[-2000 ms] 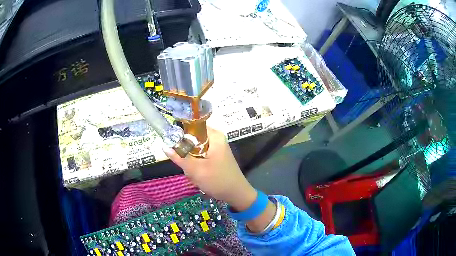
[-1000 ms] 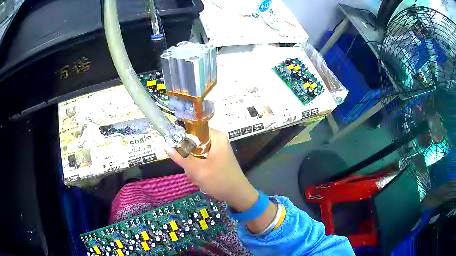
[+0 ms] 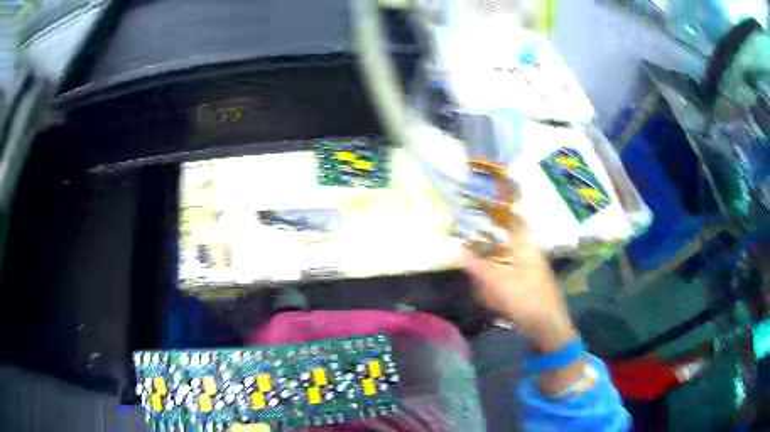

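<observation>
My right hand [image 3: 515, 283], blurred, is closed around the copper-brown dispensing valve [image 3: 494, 181] over the right part of the bench. The grey block on the valve's top is blurred. The pale glue feed hose [image 3: 380, 76] curves down to it from above. A long green circuit board panel [image 3: 291, 388] with yellow blocks lies level low over my lap. A pale yellow spot shows at the panel's bottom edge, perhaps a covered fingertip; the rest of my left hand is not visible.
The bench with printed covering [image 3: 228, 245] bears a green board [image 3: 353, 164] at its back and another board [image 3: 577, 184] at right. A black plastic tray [image 3: 287, 110] stands behind. A red stool [image 3: 646, 378] and part of a fan are at right.
My right hand has moved right with the valve, away from above the panel's right end. The view has shifted, the back board shows fully, and the panel lies more level.
</observation>
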